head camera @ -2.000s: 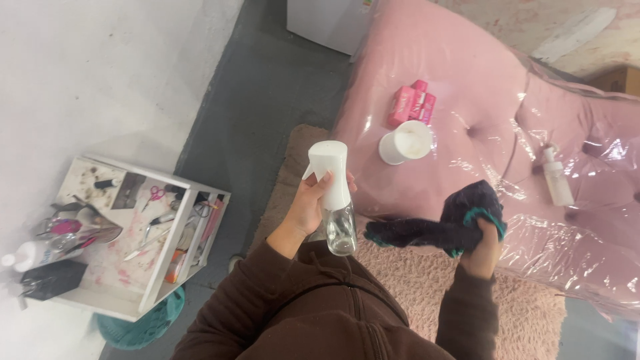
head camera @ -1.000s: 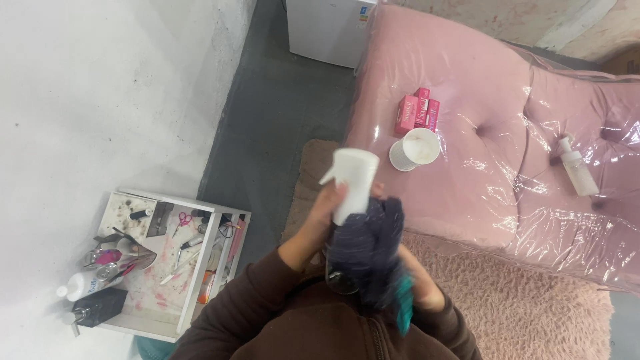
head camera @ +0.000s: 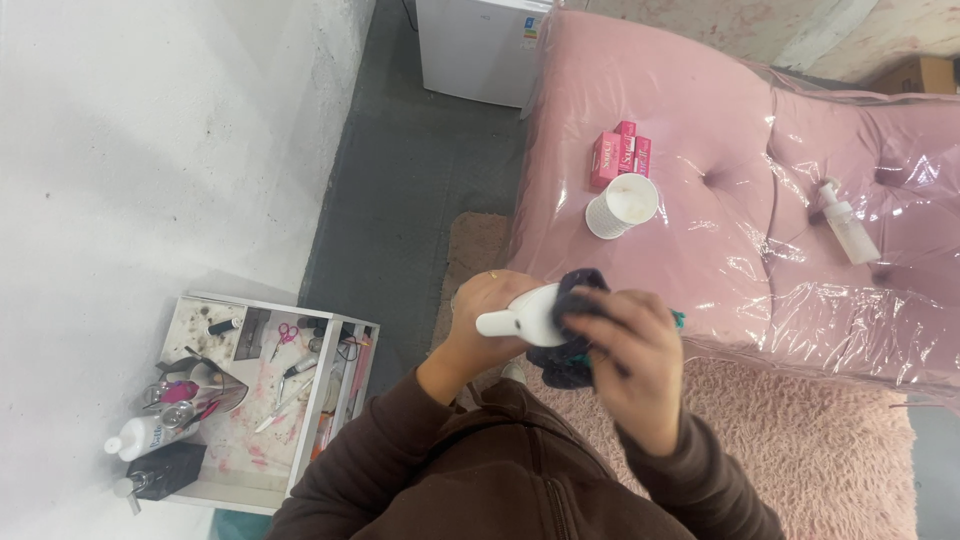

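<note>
A white spray bottle, seen head-on from above, is gripped in my left hand, whose fingers are partly hidden behind it. My right hand presses a dark cloth with teal edging against the side of the bottle's white top. The clear body of the bottle is out of sight under the cloth and hands. Beyond them, on the pink tufted couch, stand a white textured cup with pale contents and several small pink boxes touching it from behind.
A plastic-wrapped pink couch fills the right, with a pump bottle lying on it. At lower left is a white organizer cart with scissors, tweezers and bottles. A small white fridge stands at the top; a shaggy pink rug covers the floor.
Two seconds ago the cloth hung in my right hand, apart from the bottle. Both hands have come together, and the bottle's top now points toward the camera with the cloth against it.
</note>
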